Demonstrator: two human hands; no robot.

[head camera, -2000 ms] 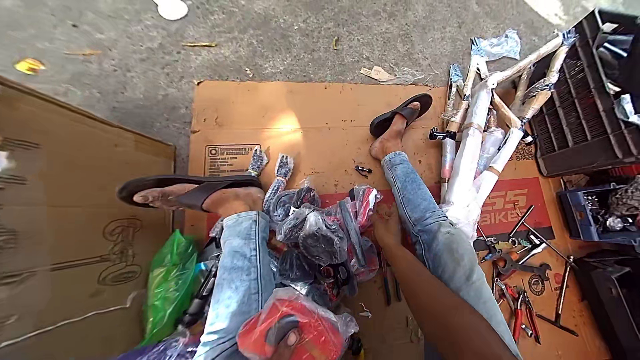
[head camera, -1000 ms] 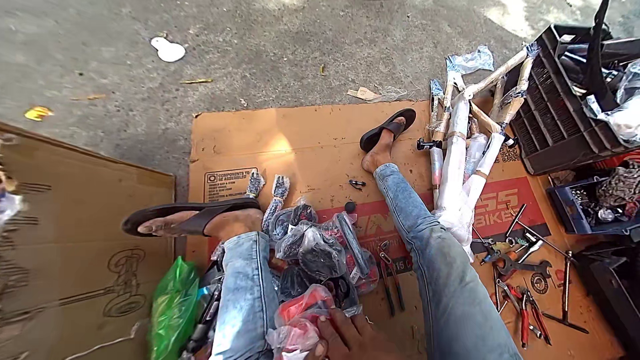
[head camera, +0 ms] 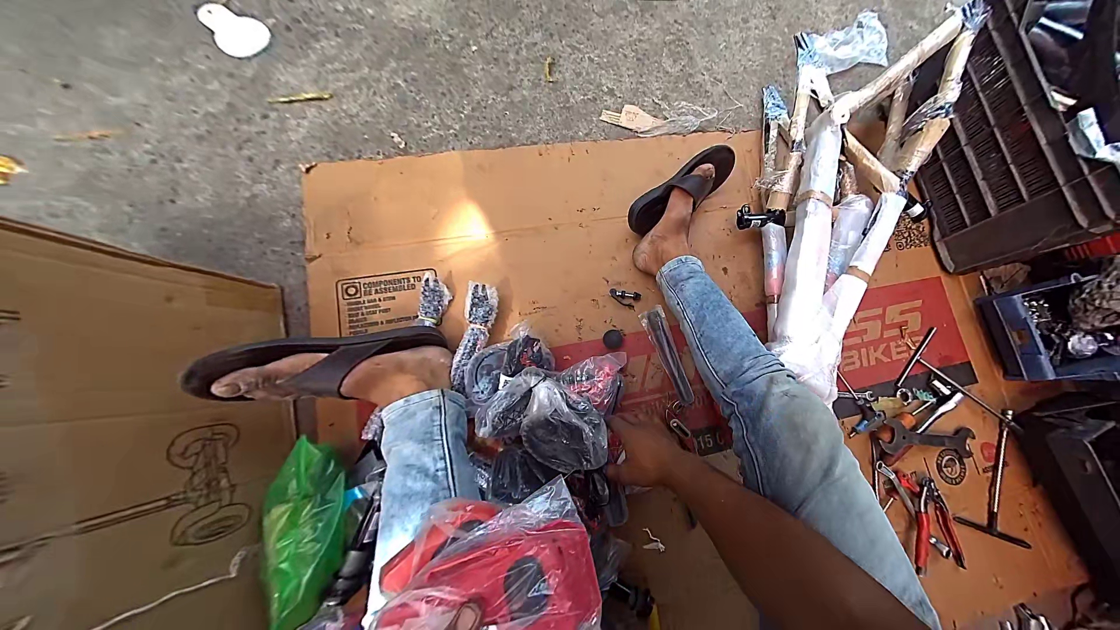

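Note:
My right hand (head camera: pixel 646 451) reaches to the right edge of a pile of plastic-wrapped parts (head camera: pixel 560 424) between my legs; its fingertips are partly hidden there, so its grip cannot be told. At the bottom, red parts in a clear plastic bag (head camera: pixel 542 569) lie over my left thigh. Only a bit of my left hand (head camera: pixel 466 616) shows at the lower edge, at this bag, and its hold is unclear. Two bubble-wrapped pieces (head camera: pixel 477 319) stick out above the pile. A long dark piece in clear plastic (head camera: pixel 668 354) lies beside my right leg.
A wrapped bicycle frame (head camera: pixel 814 227) lies at the right on the cardboard sheet (head camera: pixel 542 192). Below it are pliers (head camera: pixel 923 525), a wrench (head camera: pixel 927 437) and T-handle tools (head camera: pixel 997 481). Black crates (head camera: pixel 1006 192) stand far right. A green plastic bag (head camera: pixel 302 534) and a large carton (head camera: pixel 131 376) are left.
My right hand has moved from the bottom edge up to the right side of the pile. The long plastic-wrapped piece now lies by my right leg. More of the bagged red parts shows at the bottom.

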